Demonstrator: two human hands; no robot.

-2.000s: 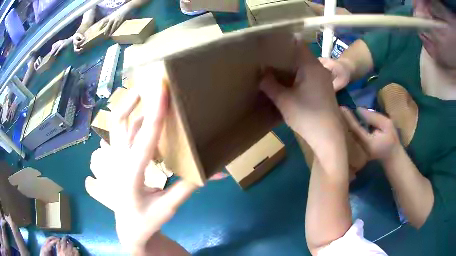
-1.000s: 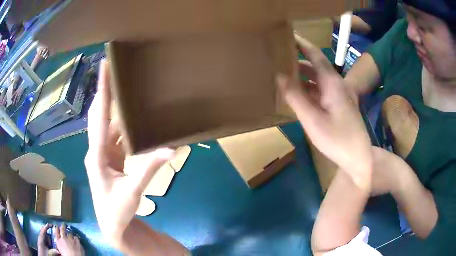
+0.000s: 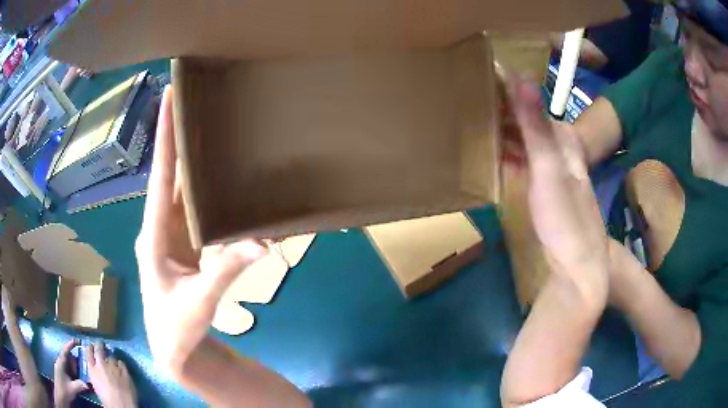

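A brown mailer box (image 3: 335,135) is held up close to the camera with its open inside facing me. Its lid (image 3: 343,28) runs along the top and is cut off by the picture's edge. My left hand (image 3: 187,271) grips the box's left end, with the thumb at the lower edge and the fingers along the left side. My right hand (image 3: 559,191) is against the right end wall, its fingers partly hidden behind it.
On the dark green bench (image 3: 343,343) lie a closed box (image 3: 427,247) and a flat lobed blank (image 3: 259,287). A small open box (image 3: 80,299) and a neighbour's hands (image 3: 94,374) are at left. Equipment (image 3: 104,135) is upper left; a person in green (image 3: 670,119) sits at right.
The box has turned from a tilted position to face me squarely. My right hand has moved from inside the box to its outer right end.
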